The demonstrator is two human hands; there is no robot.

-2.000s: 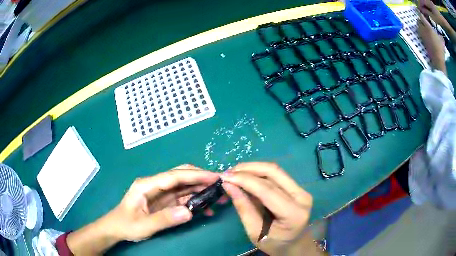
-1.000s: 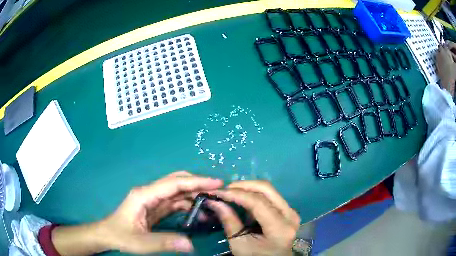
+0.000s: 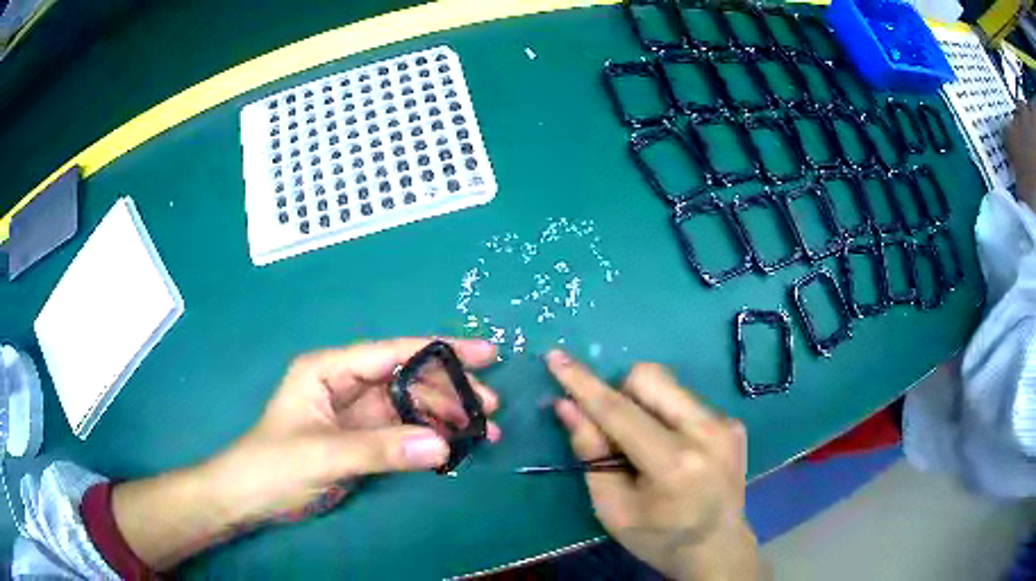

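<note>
My left hand (image 3: 329, 426) holds a black rounded-rectangle case frame (image 3: 441, 397) by its edges, its open centre facing up, low in the middle of the view. My right hand (image 3: 665, 465) is just right of it, apart from the frame. It holds slim dark tweezers (image 3: 574, 466) under the fingers, tip pointing left. Its index fingertip is near the lower edge of a loose patch of tiny whitish parts (image 3: 571, 292) on the green bench. I cannot tell whether a tiny part is at the fingertip.
A white parts tray (image 3: 261, 216) with dark dots lies behind. A plain white tray (image 3: 108, 318) and grey flat rectangle (image 3: 46, 224) are left. Rows of black frames (image 3: 763, 354) lie right, below a blue bin (image 3: 892, 45). A neighbour's sleeve (image 3: 1000, 352) is far right.
My right hand has moved away from the case frame towards the tiny parts. The frame now shows its open centre in my left hand. The view has shifted slightly.
</note>
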